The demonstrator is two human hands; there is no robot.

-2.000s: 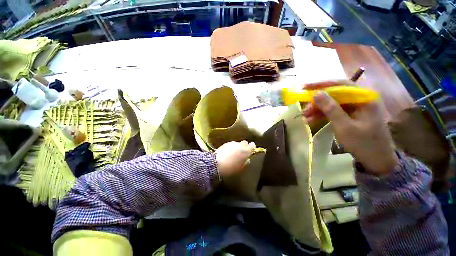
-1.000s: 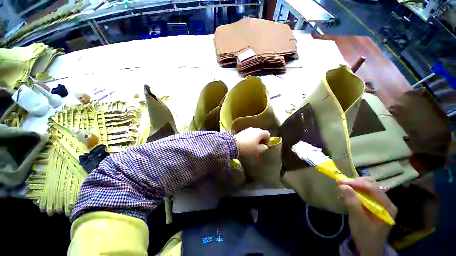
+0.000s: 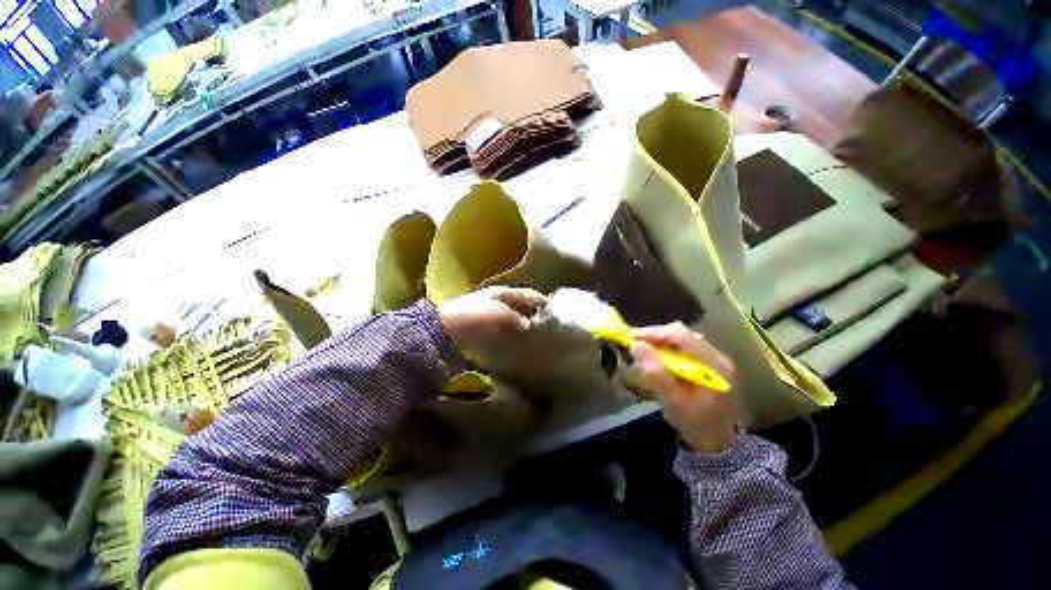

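Note:
My right hand [image 3: 689, 386] holds the glue brush [image 3: 663, 355] by its yellow handle. Its pale bristles lie at the fingertips of my left hand [image 3: 493, 319]. My left hand pinches the upper edge of a khaki bag body [image 3: 553, 375]; the exact contact with the bristles is hidden. Another bag body [image 3: 709, 248] with a dark brown patch [image 3: 645, 271] stands open just right of it. Further curled bag bodies [image 3: 478, 236], yellow inside, stand behind and left of my left hand.
A stack of brown panels [image 3: 501, 98] with a white slip lies at the back. Flat bag bodies [image 3: 836, 248] lie at right. Pale yellow strips [image 3: 219, 369] and white bottles [image 3: 58, 375] are at left. A red-brown board [image 3: 795, 75] is back right.
The brush has moved from in front of the right-hand bag body left to my left fingertips. The view has turned and shifted right; the right-hand bag body stands free of my hands.

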